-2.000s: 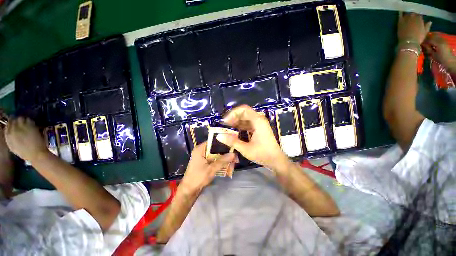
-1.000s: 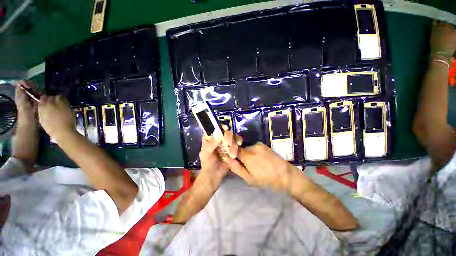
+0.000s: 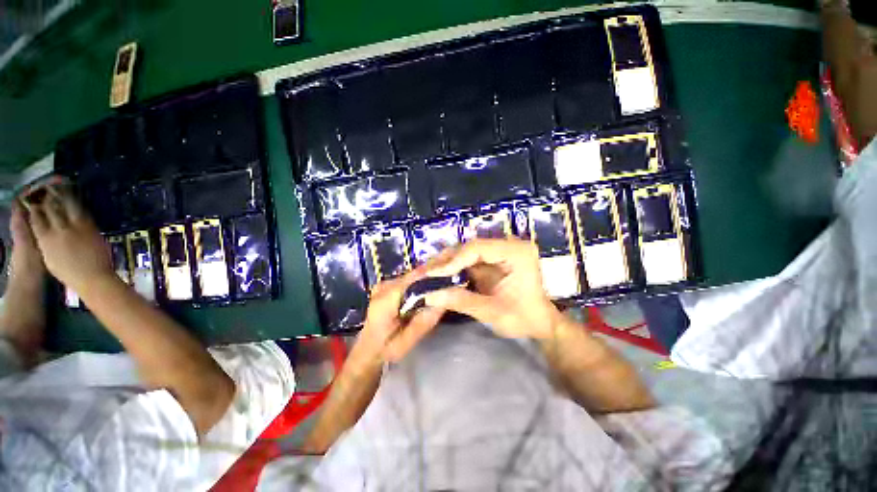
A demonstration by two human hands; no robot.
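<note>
My left hand (image 3: 396,312) and my right hand (image 3: 505,288) are together over the near edge of the black blister tray (image 3: 413,125). Both hold a phone (image 3: 433,287), seen nearly edge-on as a dark slab with a light edge; the fingers hide much of it. Front housings with gold edges lie in the tray's near row, one (image 3: 662,235) at the right end. Another housing (image 3: 608,159) lies sideways in the middle row, and one (image 3: 632,65) stands at the far right corner.
A second black tray (image 3: 159,144) with housings lies left, where a neighbour's hands (image 3: 62,231) work. Two phones lie beyond, one pale (image 3: 123,75), one dark (image 3: 286,20). Small orange-red parts (image 3: 802,111) lie right, near another person's arm (image 3: 851,67). Red stool parts (image 3: 288,413) show below.
The phone has turned from face-up to nearly edge-on, and my right hand now grips it opposite my left. The view has shifted. The right neighbour's arm has moved away, uncovering the orange-red parts.
</note>
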